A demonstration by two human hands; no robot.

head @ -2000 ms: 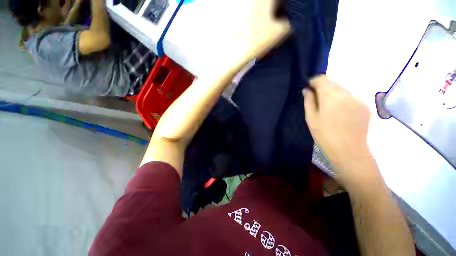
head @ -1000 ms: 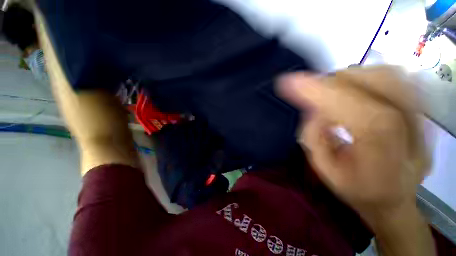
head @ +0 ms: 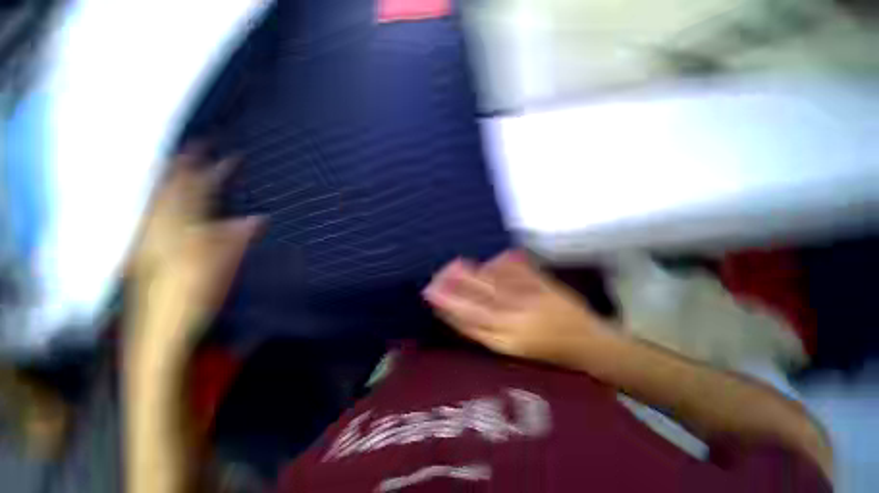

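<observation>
The frame is strongly blurred. A dark navy fabric piece with thin pale lines (head: 337,164) spreads from the top centre down towards my lap. A pink-red patch (head: 414,9) shows at its top edge. My left hand (head: 198,221) is at the fabric's left edge, with fingers and thumb apart. My right hand (head: 496,300) is at the fabric's lower right, with its fingers extended over or beside it. No grip shows in either hand.
A bright white surface (head: 111,125) lies on the left. A white panel or table part (head: 675,159) crosses the right side. Below it are a pale bundle (head: 694,313) and something red (head: 771,284), both blurred.
The view has swung round, and the machine is no longer recognisable. The fabric now lies spread in front of me with pale lines showing. Both hands have come to its sides.
</observation>
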